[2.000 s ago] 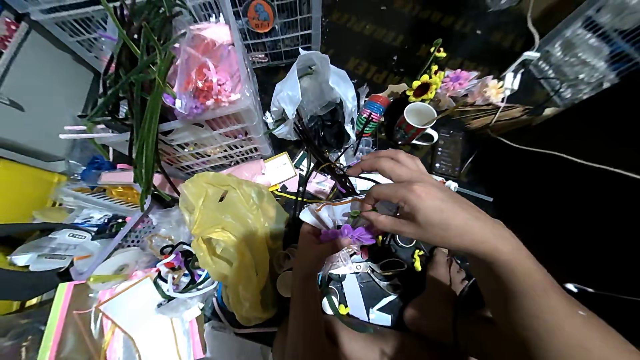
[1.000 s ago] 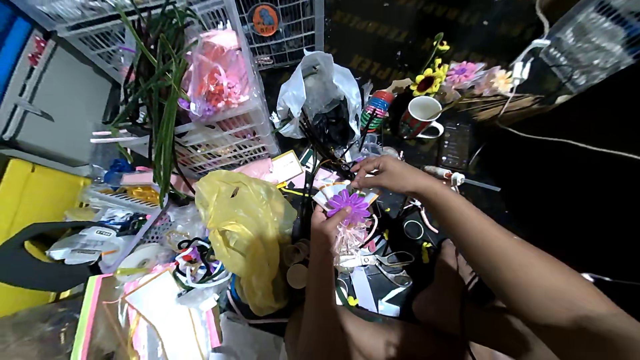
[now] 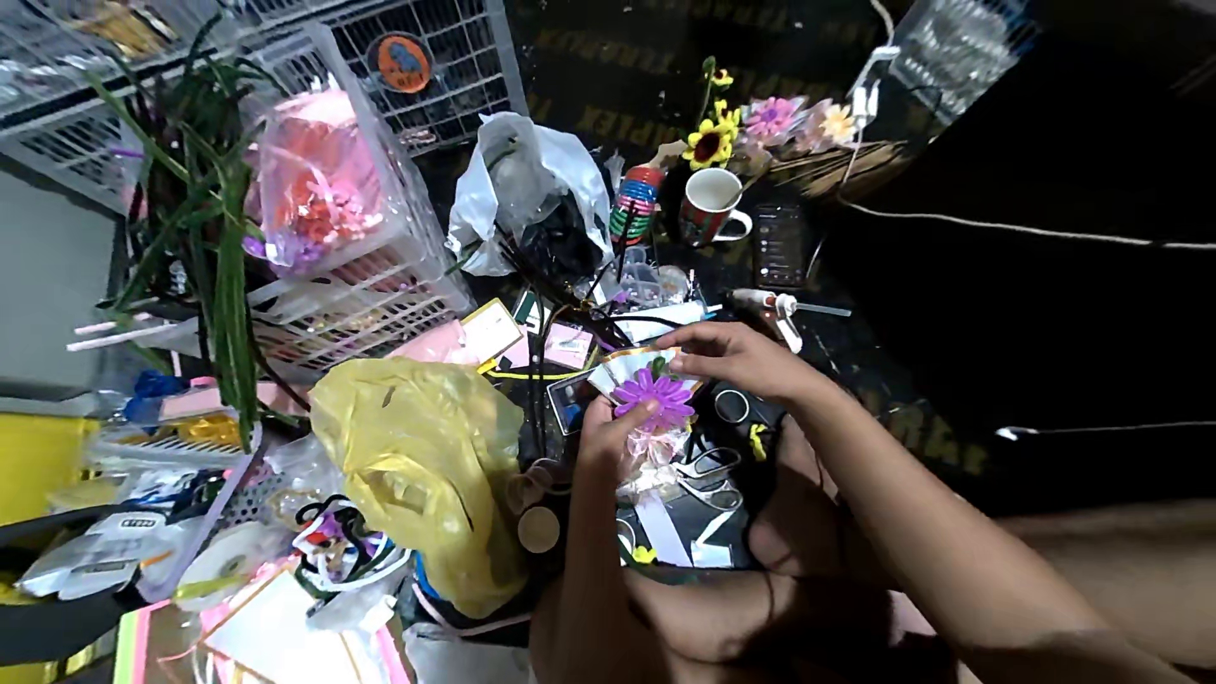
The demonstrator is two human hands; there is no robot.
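Observation:
My left hand (image 3: 613,427) grips a small bouquet from its left side, thumb over a purple artificial flower (image 3: 655,397). White wrapping paper (image 3: 622,369) with a gold-coloured edge fans out behind the flower, and pale pink ribbon or mesh (image 3: 654,445) gathers below it. At the upper right edge of the paper is my right hand (image 3: 717,353), its fingers bent around that edge; whether they pinch it cannot be told. A bit of green shows between the flower and the right fingertips. Scissors (image 3: 711,480) lie just right of the bouquet's lower part.
A yellow plastic bag (image 3: 427,465) lies left of my left forearm. Beyond my hands are a glue gun (image 3: 774,309), a mug (image 3: 711,204), a phone (image 3: 781,245) and a white plastic bag (image 3: 532,180). Plastic baskets (image 3: 356,313) stand at the upper left. A white cable (image 3: 1007,228) runs right.
The purple flower, low at the paper in the oldest frame, now faces up in front of the fanned white paper. My right hand has shifted to the paper's upper right edge.

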